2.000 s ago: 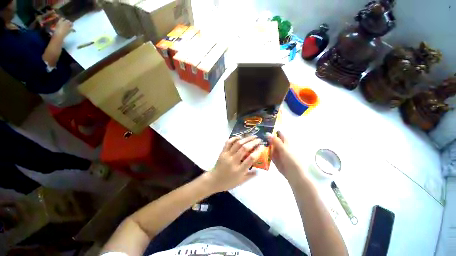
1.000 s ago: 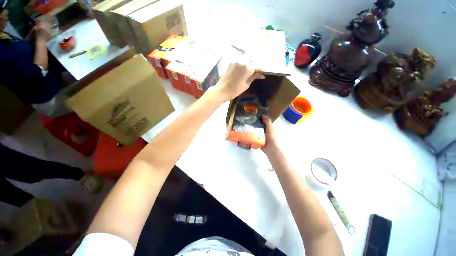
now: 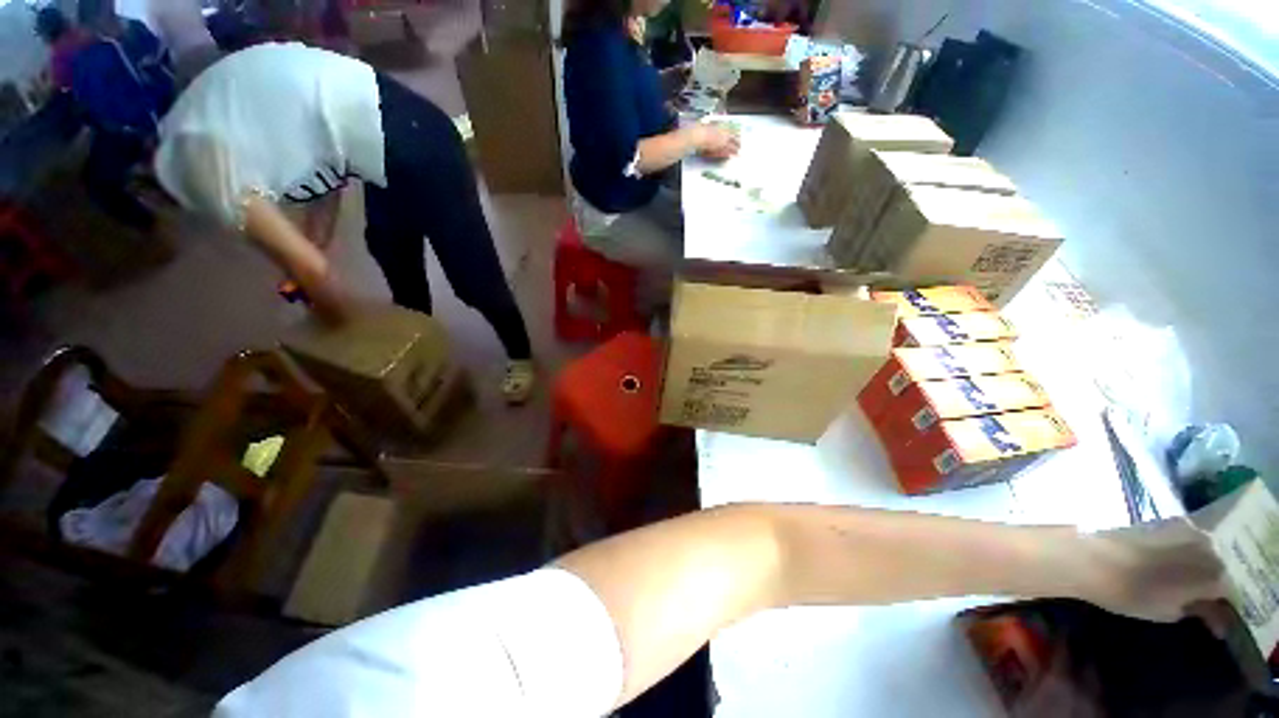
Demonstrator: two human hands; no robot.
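An open brown inner carton [image 3: 1247, 568] is cut off by the right edge, its inside dark. My left hand [image 3: 1171, 568], somewhat blurred, holds the carton's upper edge, with my arm stretched across the table. An orange and dark retail box [image 3: 1013, 656] shows at the carton's near end, at the bottom right. My right hand is out of the picture.
Orange retail boxes [image 3: 961, 414] stand in a row beyond my forearm, with a brown carton [image 3: 772, 362] left of them. More cartons stand behind. Red stools [image 3: 610, 407], a wooden chair and two co-workers are at the left.
The view has swung left, bringing a bending co-worker and the chair into sight. My left hand is still at the carton's edge. My right hand, the tape roll, cutter and phone have left the picture.
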